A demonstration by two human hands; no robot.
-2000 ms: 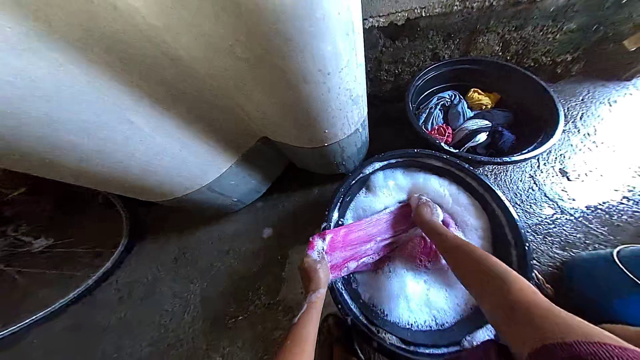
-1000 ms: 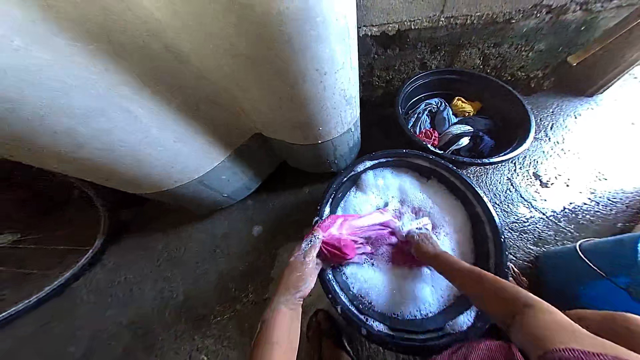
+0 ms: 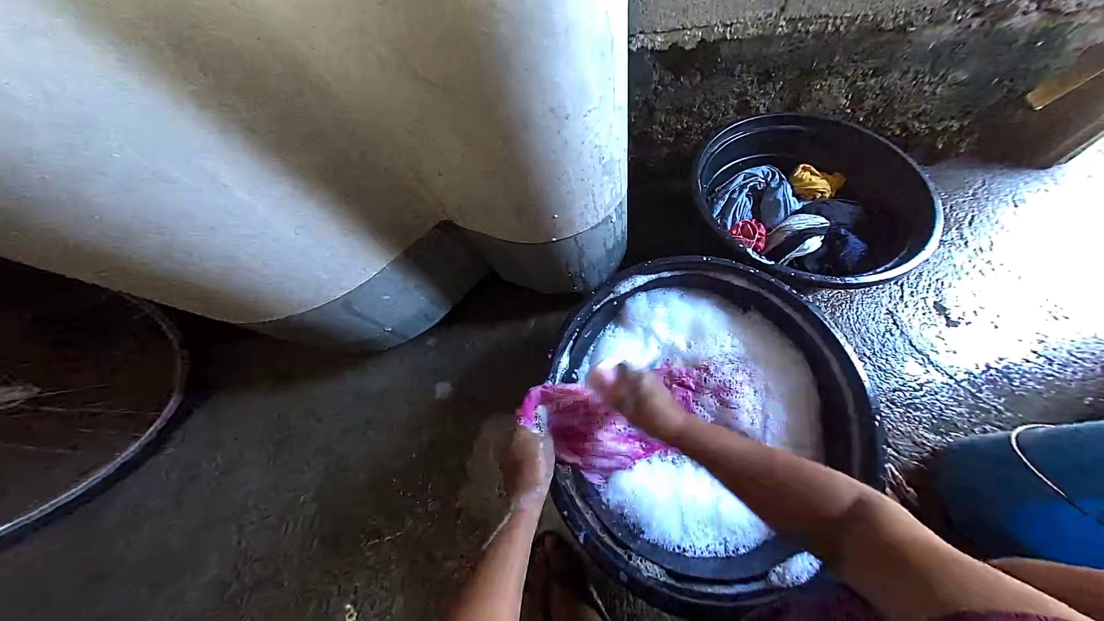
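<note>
A wet pink cloth point(image 3: 604, 435) stretches across the left part of a round black plastic basin point(image 3: 849, 379) full of white suds point(image 3: 690, 509). My left hand point(image 3: 528, 457) grips the cloth's left end at the basin's rim. My right hand point(image 3: 634, 397) is over the cloth, above the suds, blurred; whether its fingers hold fabric or a white foamy thing beside them cannot be told. Part of the cloth lies under the foam to the right of my right hand.
A second black basin point(image 3: 927, 237) holds wet clothes point(image 3: 759, 203), behind the first. A blue bucket point(image 3: 992, 487) with a wire handle stands at right. A large pale curved container point(image 3: 345, 155) is at left, a wheel-like round rim point(image 3: 177, 371) at far left. The concrete floor point(image 3: 345, 483) is wet.
My right hand has moved left along the pink cloth, nearer my left hand. My left hand still holds the cloth's end by the basin's left rim.
</note>
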